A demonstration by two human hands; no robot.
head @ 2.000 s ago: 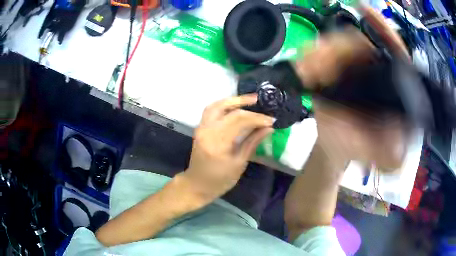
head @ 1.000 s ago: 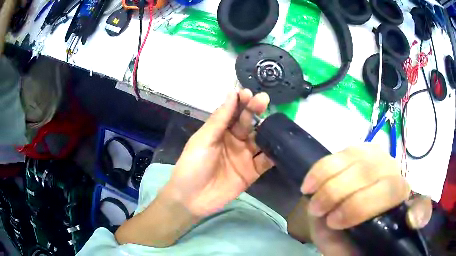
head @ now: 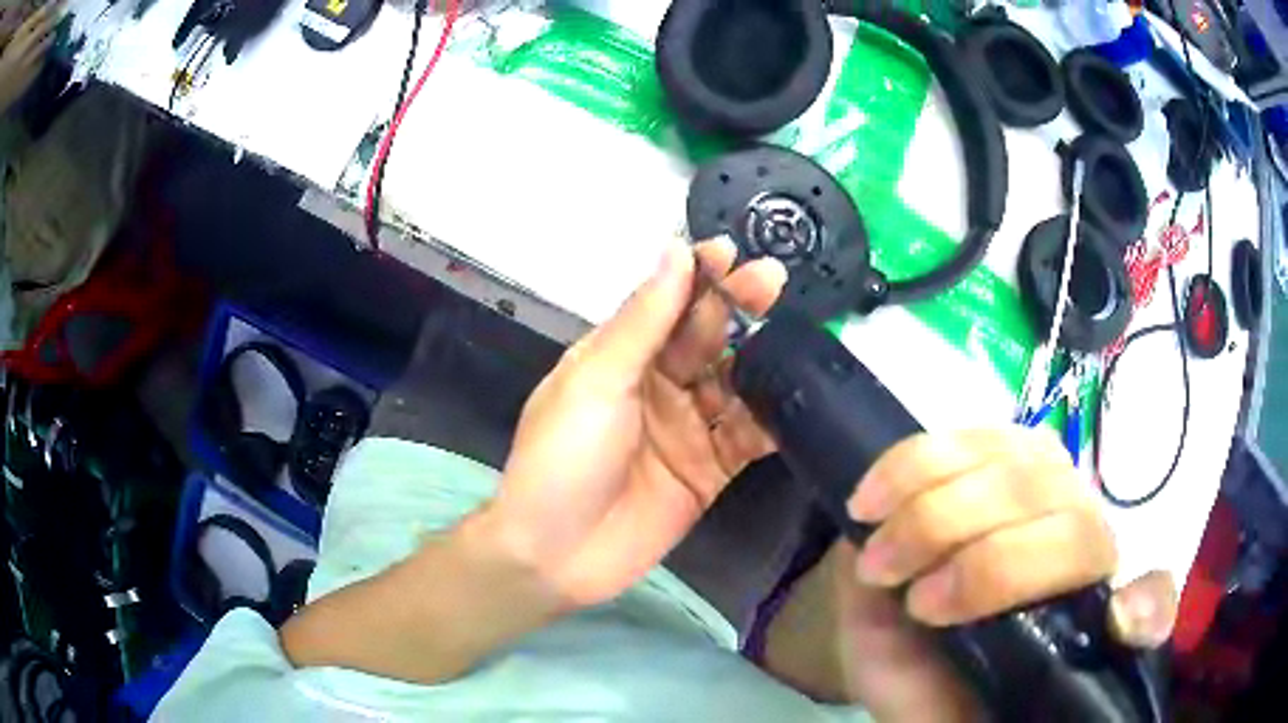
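Observation:
The black headphones (head: 985, 170) lie on the bench. One cup shows a padded ear cushion (head: 744, 64). The other cup is without a cushion and shows its black baffle plate (head: 841, 230), with a round silver-ringed driver at the centre. My right hand (head: 989, 544) grips the black electric screwdriver (head: 826, 389), its tip pointing up and left. My left hand (head: 622, 424) is palm up below the plate, its fingertips gathered around the metal bit. Any screw between the fingertips is too small to make out.
Several loose ear cushions (head: 1076, 283) lie at the right, with red wires (head: 1161, 261) and blue-handled cutters (head: 1074, 424). Red and black leads (head: 384, 156) hang over the bench edge at left. Blue crates (head: 212, 360) with headphones stand below. A purple stool edge shows.
Two seconds ago my left fingers were at the driver and my right hand was blurred; one second ago both hands were together at the screwdriver's tip. Since then the hands have barely moved; the view has shifted.

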